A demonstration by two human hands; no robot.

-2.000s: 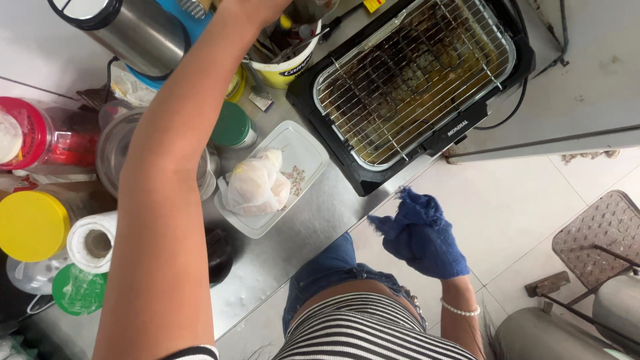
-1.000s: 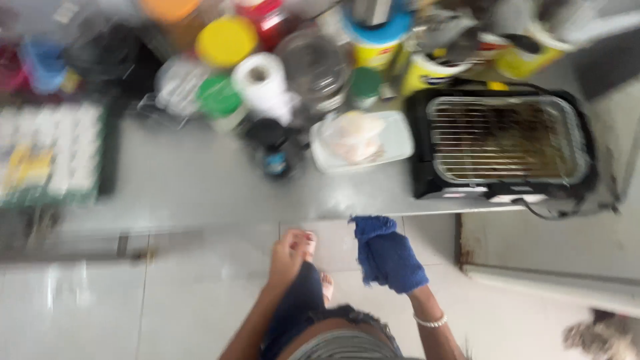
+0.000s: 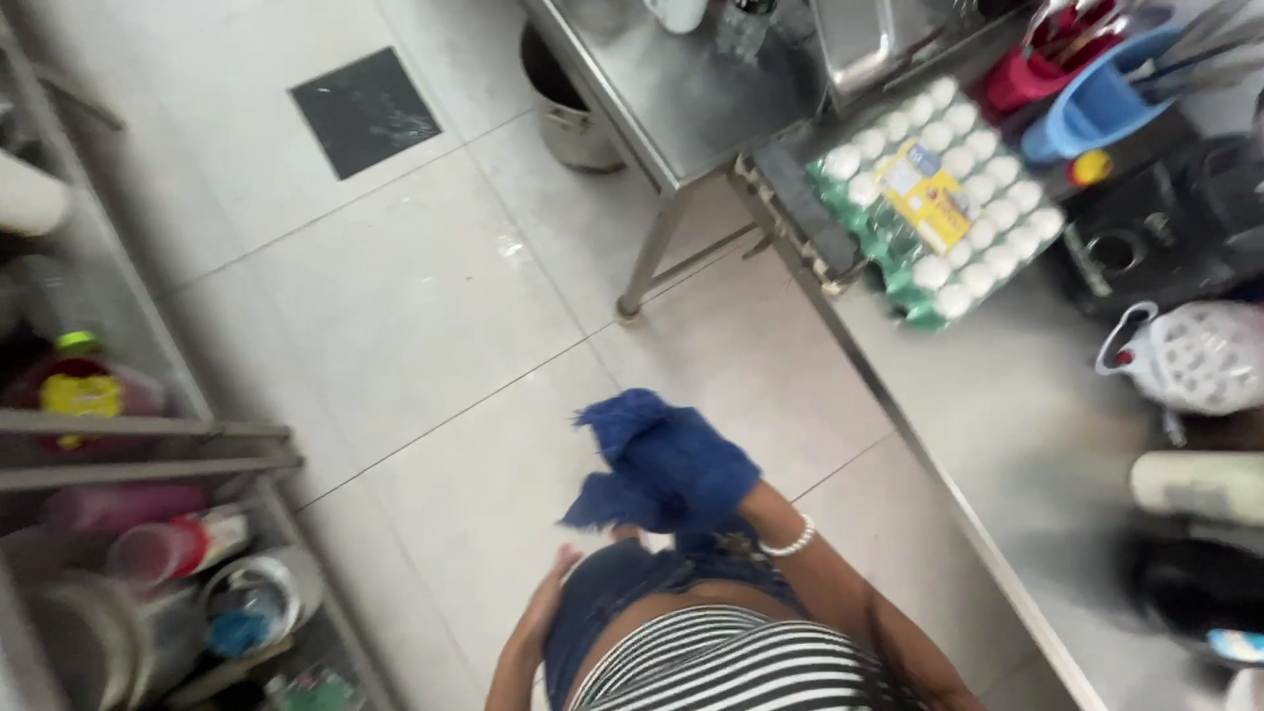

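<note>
A blue cloth (image 3: 671, 459) is wrapped over my right hand (image 3: 716, 479), which hangs in front of my body above the tiled floor. The cloth hides the fingers, and its frayed ends stick out to the left. A white beaded bracelet (image 3: 790, 536) circles that wrist. My left hand (image 3: 558, 583) hangs low beside the denim shorts, blurred, with its fingers only partly visible. Nothing shows in it.
A metal counter (image 3: 948, 415) runs along the right, with a tray of white eggs (image 3: 997, 212) and a blue container (image 3: 1091, 114). Ahead stand a steel table (image 3: 681, 118) and a metal bin (image 3: 578, 133). A rack (image 3: 148, 430) with containers lines the left.
The view has swung far round, away from the grill to the floor, rack and egg tray. My left arm, earlier stretched over the counter, is down at my side. The cloth stays on my right hand.
</note>
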